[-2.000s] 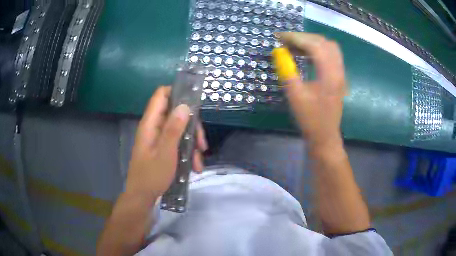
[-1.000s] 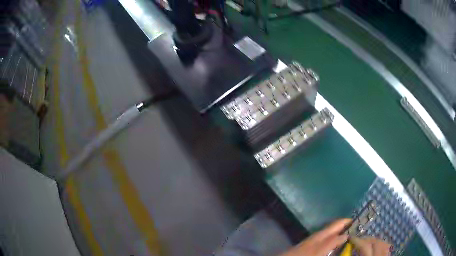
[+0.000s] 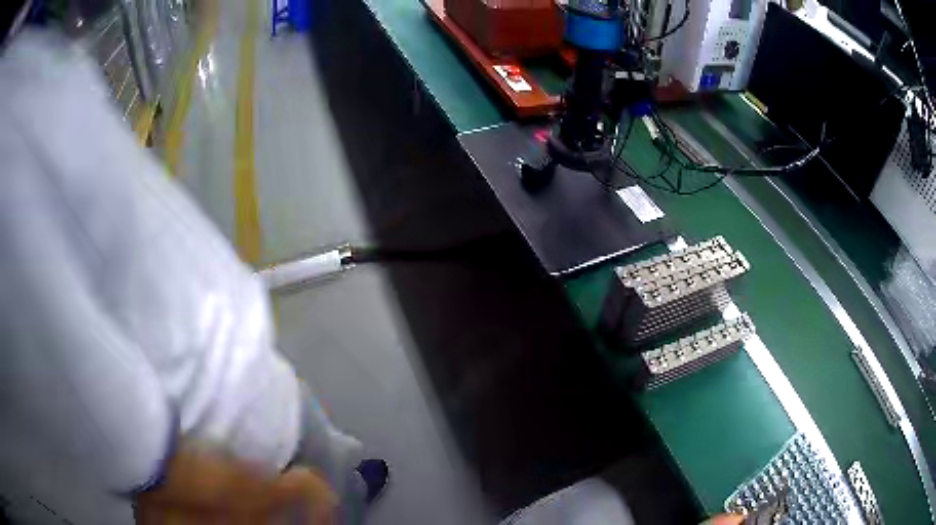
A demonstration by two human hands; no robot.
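Only a sliver of my left hand (image 3: 725,520) shows, cut off by the bottom edge at the lower right. Its fingertip is against the end of a grey strip housing (image 3: 768,510), which is mostly out of the picture. My right hand is not in view. The clear blister tray (image 3: 806,480), with its grid of round pockets, lies on the green bench beyond the bar. Two groups of stacked strip housings stand on edge farther up the bench, a thicker stack (image 3: 677,282) and a thinner one (image 3: 698,354).
A person in a white shirt (image 3: 133,256) fills the left side, forearm low. A black board (image 3: 559,220) bears a dark stand (image 3: 585,123) with cables. Single housings (image 3: 875,387) lie beyond the white strip (image 3: 785,385). A dark monitor (image 3: 821,97) stands at upper right.
The view has swung up and left along the bench. My hands and the tray have moved toward the lower right corner, my right hand out of view. The person in white has come into view at left.
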